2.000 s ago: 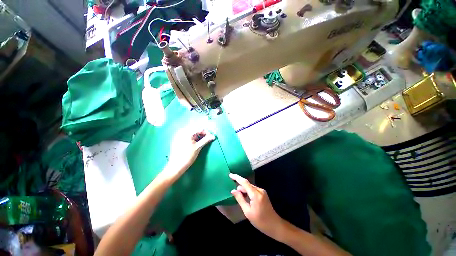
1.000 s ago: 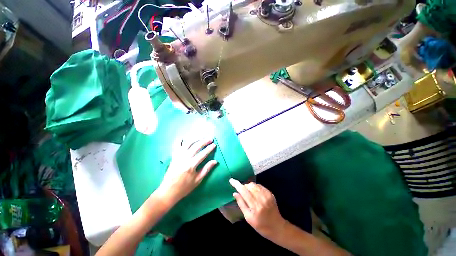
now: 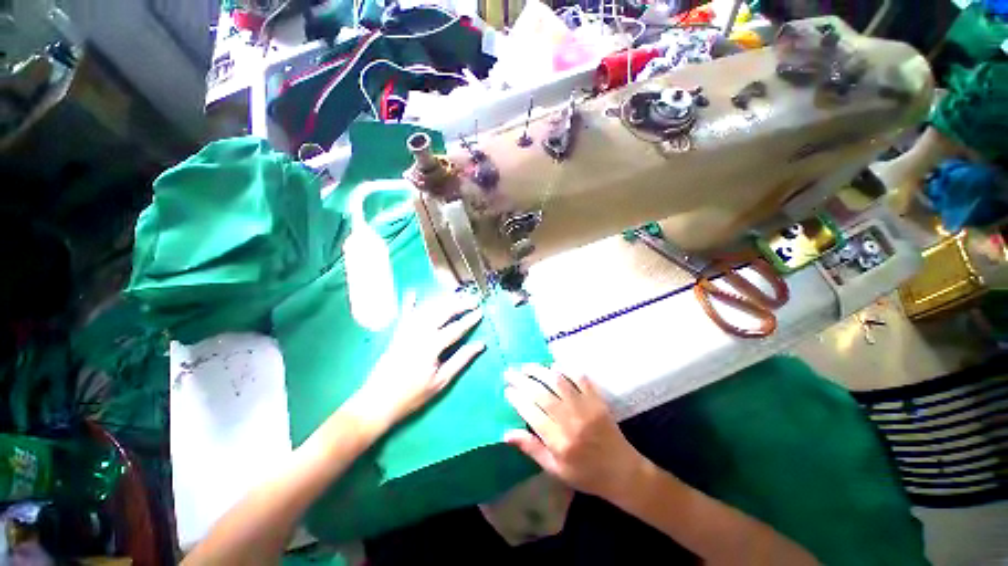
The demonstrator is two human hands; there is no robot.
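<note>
A green garment panel lies on the white machine table and hangs over its front edge. A folded strip runs along its right side to the presser foot of the cream sewing machine. My left hand lies flat on the panel left of the seam line, fingers apart. My right hand rests on the strip's near end, fingertips pressing the cloth, thumb bent below. The needle tip is too small to tell.
A green cloth pile lies at the left, beside a pale loop-shaped part. Orange-handled scissors lie right under the arm, near a parts tray. A gold tin stands far right. A big green heap is below the table edge.
The panel has moved up toward the needle and left. My right hand has moved from a pointing touch to lying on the strip. The view has shifted, so the machine sits lower and further right.
</note>
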